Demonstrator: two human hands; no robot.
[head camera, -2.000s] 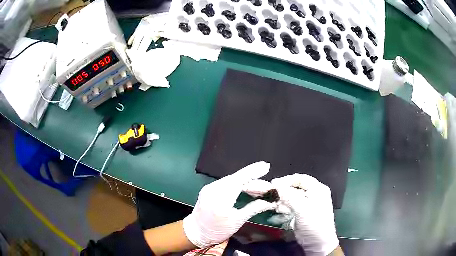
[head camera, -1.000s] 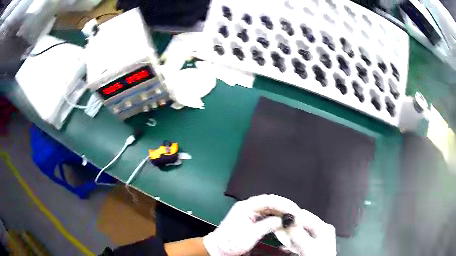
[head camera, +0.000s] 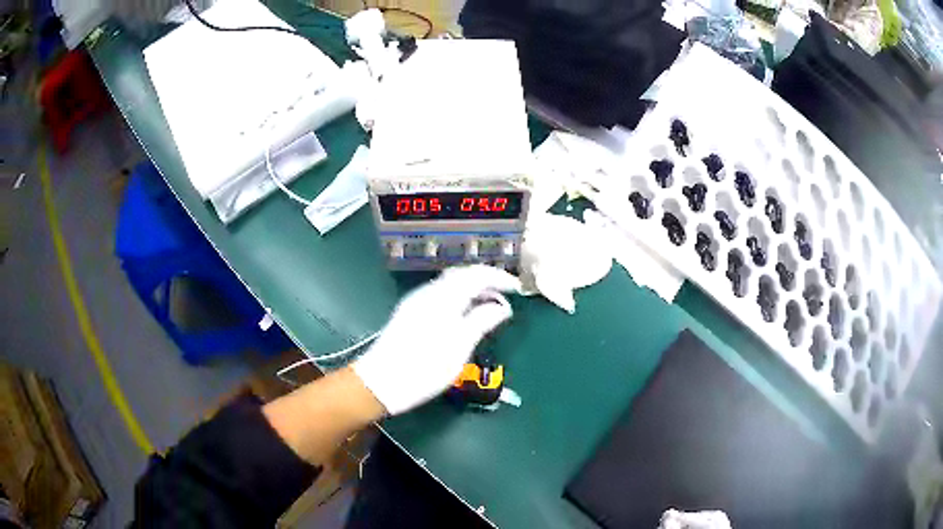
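My left hand (head camera: 439, 336), in a white glove, is over the green tabletop just in front of the power supply (head camera: 450, 134). Its fingers are curled; whether they hold anything cannot be told. The yellow-and-black fixture (head camera: 480, 383) lies just below the hand, partly covered by it. A white cable (head camera: 331, 356) runs to the hand from the table edge. Of my right hand (head camera: 695, 519) only white glove fingertips show at the bottom edge, over the black foam mat (head camera: 713, 444); what it holds is hidden.
The white blister tray (head camera: 770, 222) with black units in pocket rows is at the right. Crumpled white wipes (head camera: 564, 258) lie beside the power supply, whose red digits are lit. A white packet (head camera: 243, 103) is at the left. A blue stool (head camera: 181, 274) stands beyond the table edge.
The view has turned left. My hands have parted: my left hand has moved from the mat to the fixture and power supply, and my right hand is now mostly out of the picture.
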